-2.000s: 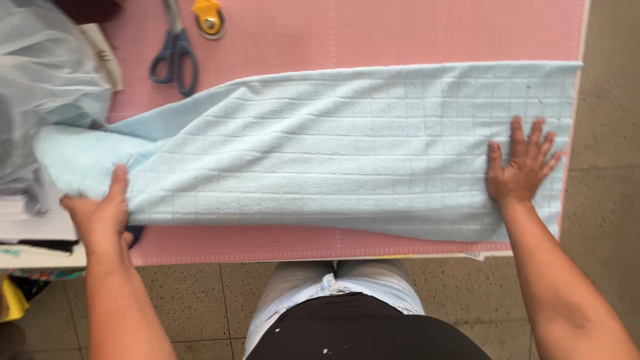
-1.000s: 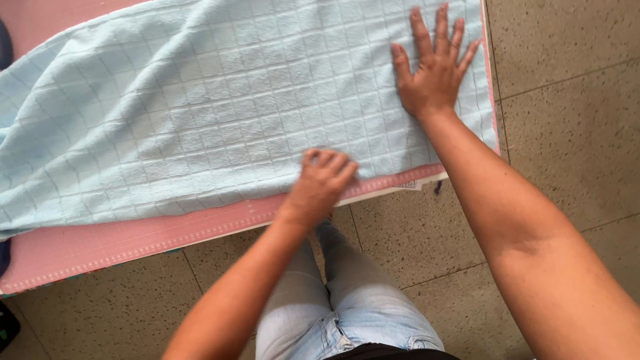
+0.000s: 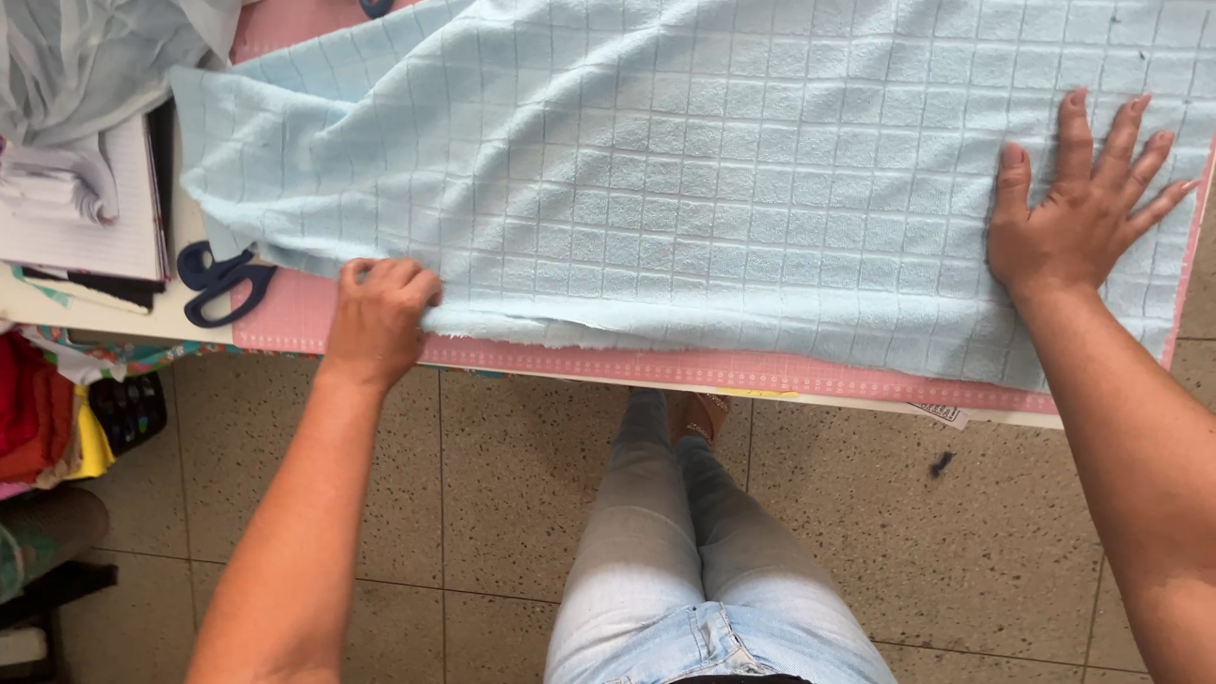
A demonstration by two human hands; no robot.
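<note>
A light blue terry fabric with a grid pattern lies over a pink cutting mat, with folds toward its left end. At the fabric's near edge, left of the middle, my left hand has its fingers curled on the cloth, pinching that edge. My right hand rests flat on the fabric near its right end, fingers spread. Dark blue scissors lie left of my left hand, partly under the fabric's corner. Part of another dark blue handle shows at the top edge.
Sheer grey fabric is heaped at the upper left, above a lined notebook with paper on it. Folded colourful cloths are below the table's left end. The table's near edge runs in front of my legs.
Since one second ago my left hand has moved left along the fabric's near edge. My right hand stays flat near the right end. The view has shifted.
</note>
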